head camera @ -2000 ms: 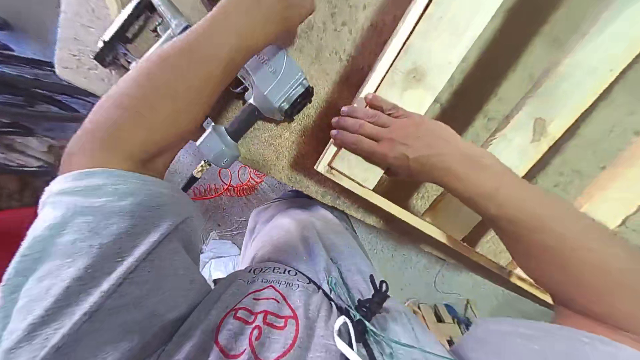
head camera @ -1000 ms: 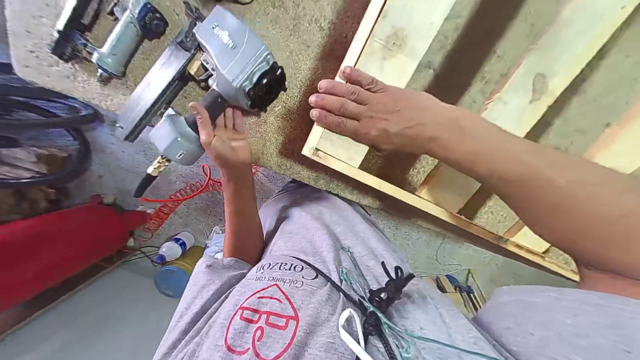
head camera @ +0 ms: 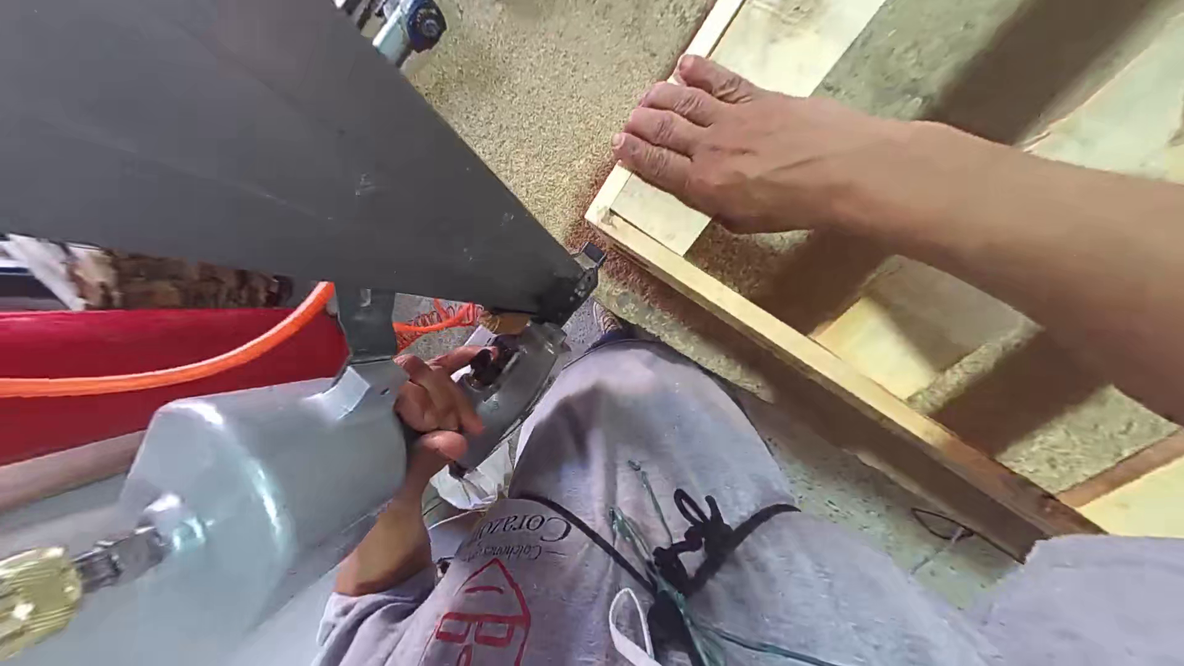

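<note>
My left hand (head camera: 435, 402) is closed around the grip of a pneumatic nail gun (head camera: 268, 481), at lower left. The gun's long grey magazine (head camera: 305, 157) fills the upper left, close to the camera, and a brass air fitting (head camera: 42, 597) sits at its rear end. The magazine's narrow end points toward the corner of a wooden frame (head camera: 786, 338); in this view a small gap lies between them. My right hand (head camera: 740, 153) lies palm down near that corner, over a pale board (head camera: 661, 211) and the frame's edge rail. Its fingers point left and its thumb is hidden.
An orange air hose (head camera: 185, 375) runs across the left, in front of a red object (head camera: 166, 333). Part of another tool (head camera: 407, 28) lies at the top on a speckled surface. More boards cross the frame at right. A drawstring (head camera: 703, 555) hangs over my clothes.
My left hand was open at the nail gun's grip a second ago and is now closed on it. The gun is much nearer the camera and turned. My right hand stays near the frame's corner.
</note>
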